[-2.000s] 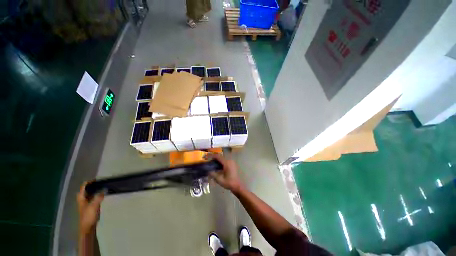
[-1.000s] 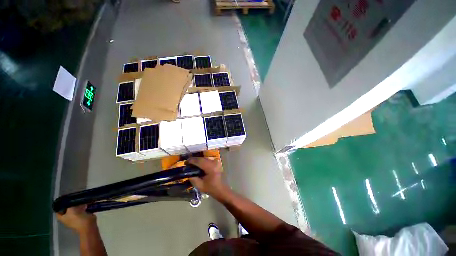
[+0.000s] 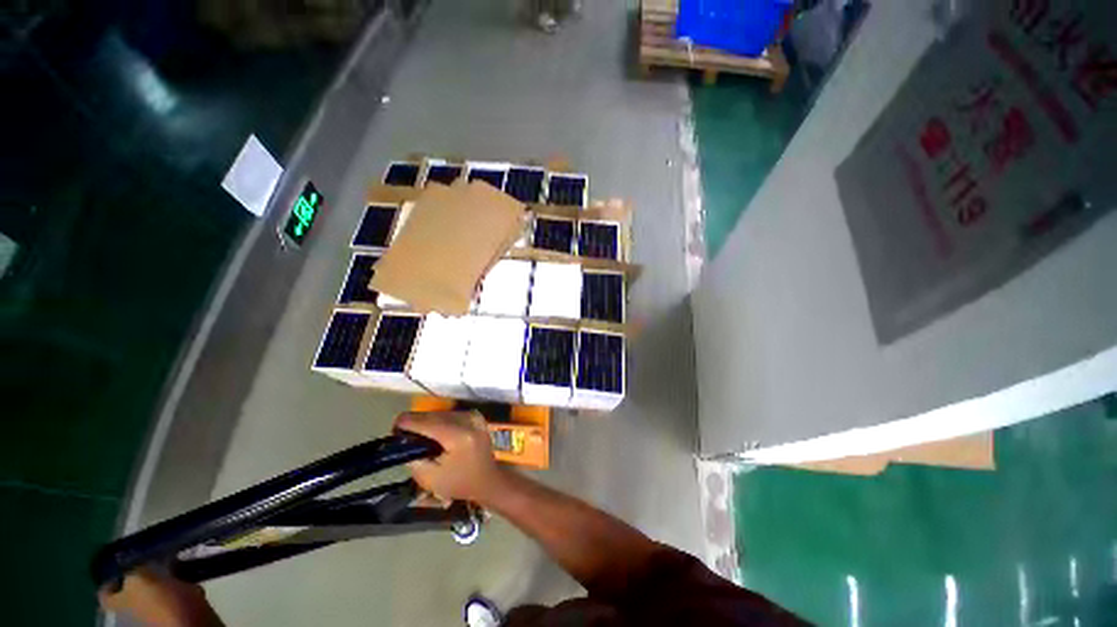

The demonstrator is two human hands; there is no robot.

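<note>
A black loop-shaped pallet truck handle (image 3: pixel 263 496) slants across the lower left. My left hand (image 3: pixel 159 598) grips its far left end, partly cut off by the bottom edge. My right hand (image 3: pixel 453 451) is closed around its right end. The orange pallet truck body (image 3: pixel 529 439) shows between the handle and the load, with a small wheel (image 3: pixel 466 528) below. The load of white boxed units with dark solar panels (image 3: pixel 548 355) stands ahead in rows, some tops plain white (image 3: pixel 492 352). Loose brown cardboard sheets (image 3: pixel 448 245) lie on top. The forks are hidden.
A white pillar (image 3: pixel 784 306) with a grey panel (image 3: pixel 955 184) stands close on the right. A low grey wall edge with a green lit sign (image 3: pixel 304 213) runs along the left. Farther ahead are a wooden pallet (image 3: pixel 710 61) with a blue crate (image 3: pixel 733 22). Cardboard (image 3: pixel 943 452) lies behind the pillar.
The handle's right end and my right hand have shifted left and lower. The load sits a little farther right in view than one second ago. The pillar appears nearer, and the blue crate shows again.
</note>
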